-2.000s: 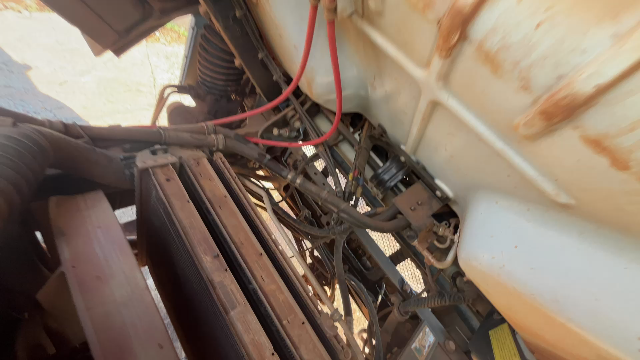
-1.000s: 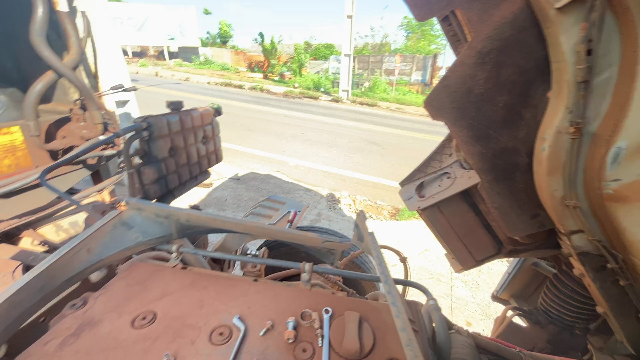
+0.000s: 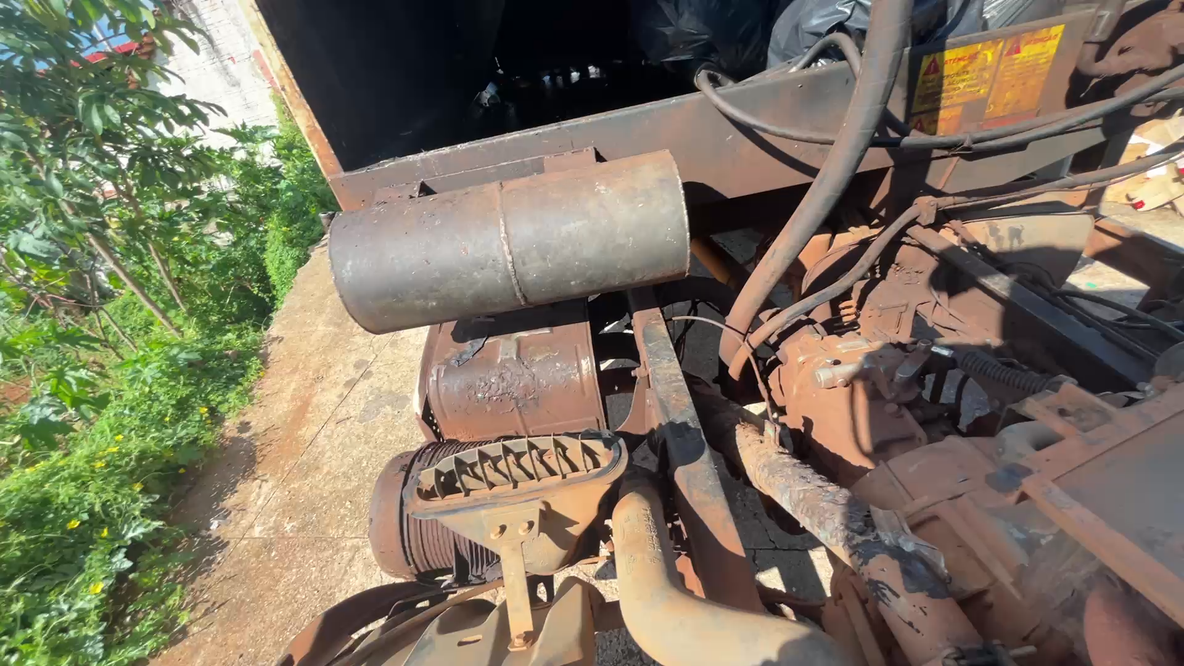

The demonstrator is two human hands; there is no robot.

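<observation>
Neither my left hand nor my right hand shows in the head view. Below the middle of the view lies a dusty air intake housing with slats [image 3: 518,476], fixed by a metal bracket [image 3: 518,583]. Above it sit a rusty tank [image 3: 513,375] and a large metal cylinder with a welded seam [image 3: 509,242]. A bent pipe [image 3: 666,564] runs beside the chassis rail [image 3: 689,462]. To the right, a wrapped pipe [image 3: 814,499] slants past the reddish, dust-covered gearbox housing [image 3: 837,398].
A truck body's steel edge [image 3: 592,139] crosses the top, with black plastic bags [image 3: 708,32] inside and yellow warning stickers [image 3: 985,79] on it. Thick hoses [image 3: 832,176] hang at the right. Green plants [image 3: 102,462] border the paved ground [image 3: 305,453] at the left.
The view has swung widely, from the engine bay and the road to the truck's chassis and body. No hand shows in any frame.
</observation>
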